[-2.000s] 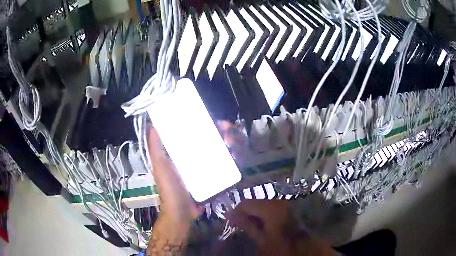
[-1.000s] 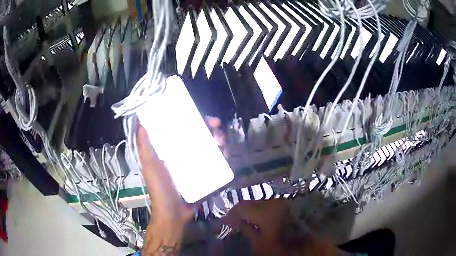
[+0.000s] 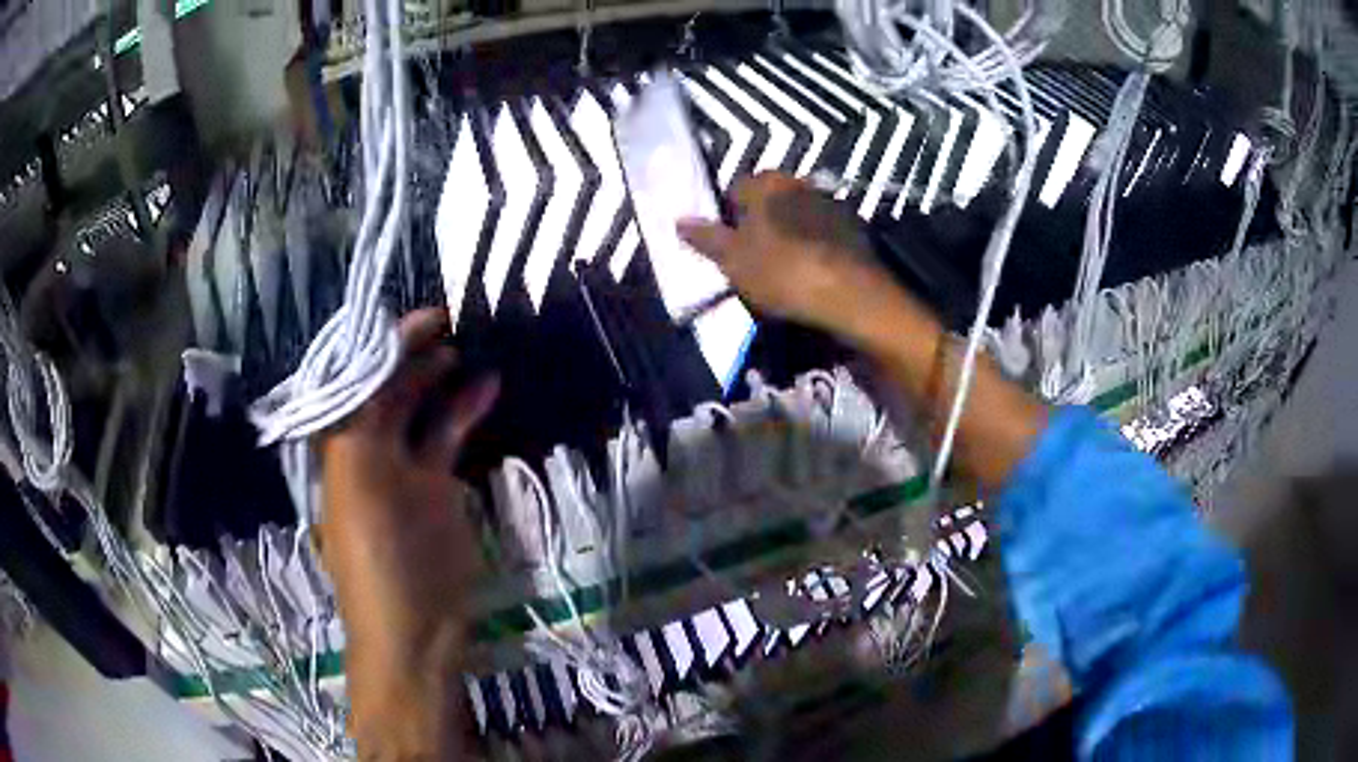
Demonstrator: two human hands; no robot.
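A smartphone (image 3: 670, 201) with a pale, bright face stands tilted at the front of the racked phones (image 3: 514, 209). My right hand (image 3: 782, 253) grips its right edge with thumb and fingers. Below it shows a white slab with a blue edge (image 3: 725, 340). My left hand (image 3: 410, 424) is raised at the left, partly behind the hanging cable bundle (image 3: 346, 350). Its fingers are apart and blurred, and I see nothing held in it.
White cables hang before the rack, with a coiled bundle (image 3: 931, 52) at the top. Pale adapters (image 3: 700, 469) line the shelf edge with its green strip (image 3: 745, 548). A lower row of phones (image 3: 693, 640) shows underneath. Dim slabs (image 3: 268, 246) stand at the left.
The bright phone has left my left hand. A phone is now in my right hand, higher up against the rack. My left hand is now empty, and the view has shifted.
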